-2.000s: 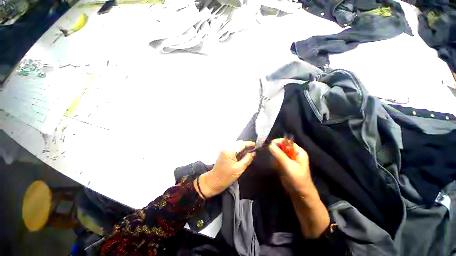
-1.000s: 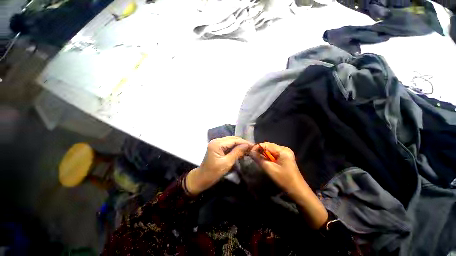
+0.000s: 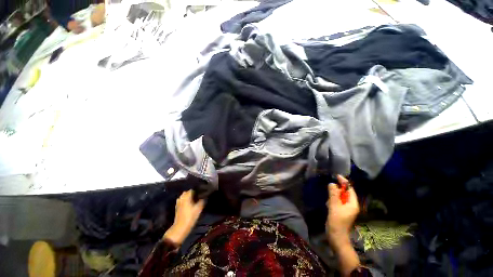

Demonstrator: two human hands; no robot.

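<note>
A grey denim garment [image 3: 281,162] with a black fabric panel [image 3: 238,103] lies over the table's front edge and hangs toward my lap. My left hand [image 3: 187,212] grips its lower left edge, near a dark stitched end piece with a small metal button; the fingertips are partly hidden by cloth. My right hand [image 3: 341,210] is below the garment's hanging right part and holds the orange-red thread snips [image 3: 344,192], mostly hidden in the fingers. I cannot tell whether the right fingertips also touch the cloth.
The white table [image 3: 102,146] spans the view. A pale crumpled cloth [image 3: 132,43] lies at the back left, and a small yellow item [image 3: 33,78] at the far left. A round stool [image 3: 41,259] stands at the lower left. Another person's hand shows at the top left.
My hands have moved apart; they were together at the cloth edge. The view has turned right, and more of the garment's right side, with a white label and buttoned edge, shows.
</note>
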